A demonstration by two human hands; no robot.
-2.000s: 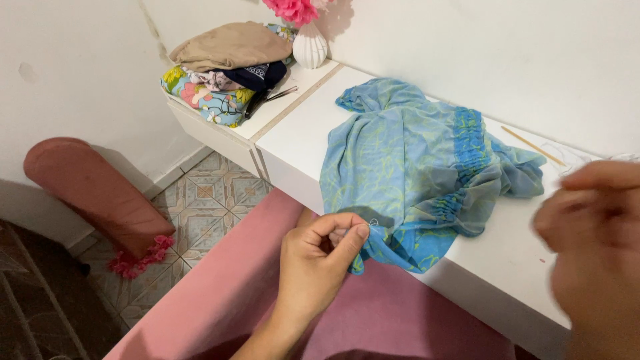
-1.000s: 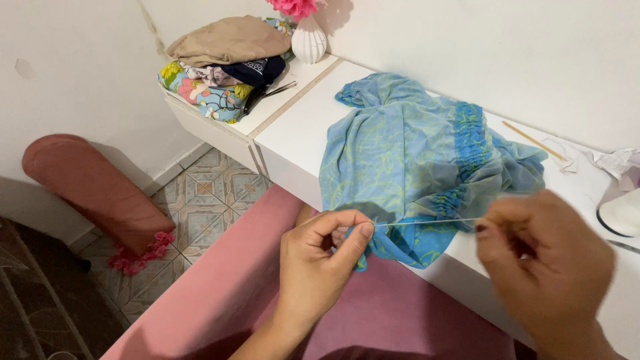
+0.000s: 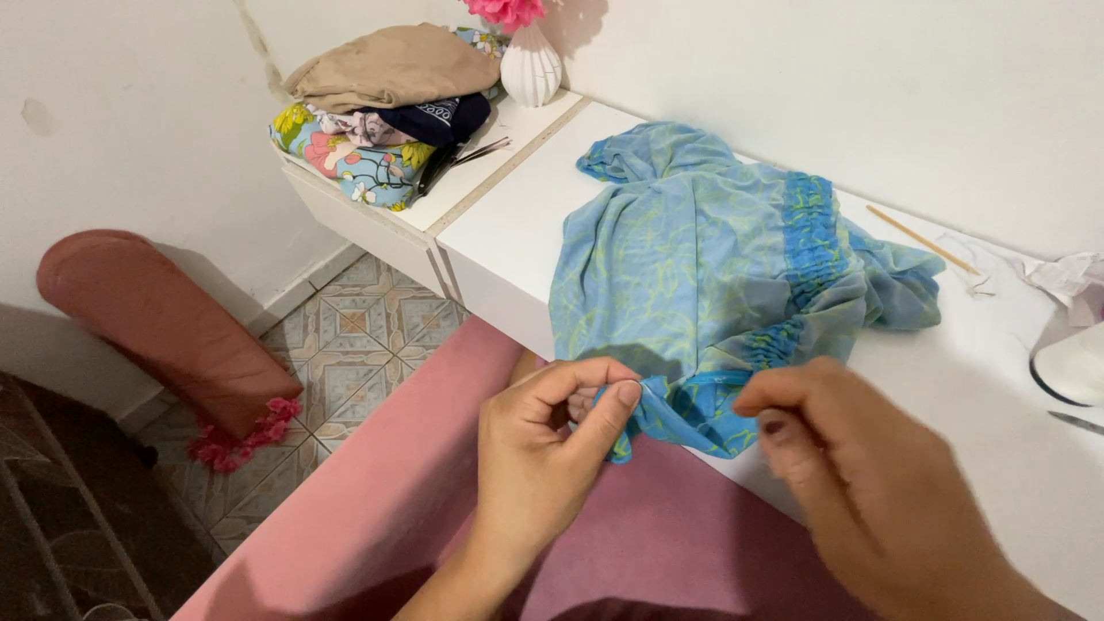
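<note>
A sheer blue garment (image 3: 664, 250) with a green pattern and gathered bands lies inside out or rumpled on the white tabletop, which way I cannot tell. My left hand (image 3: 552, 431) pinches its lower edge between thumb and forefinger, at the front of the table. Close by on the right is my right hand (image 3: 845, 457), slightly blurred, thumb and forefinger nearly together beside the same edge. Whether a needle or thread is between those fingertips cannot be made out.
Folded fabrics (image 3: 388, 69) and black-handled scissors (image 3: 440, 168) lie at the back left, near a white vase (image 3: 530, 69). A thin wooden stick (image 3: 923, 240) and a white round object (image 3: 1074, 366) are on the right. A pink upholstered seat (image 3: 362, 483) stands below the table edge.
My right hand moved in from the right towards my left hand. One second ago a taut thread ran between the hands; it is not discernible now. The left hand keeps its pinch.
</note>
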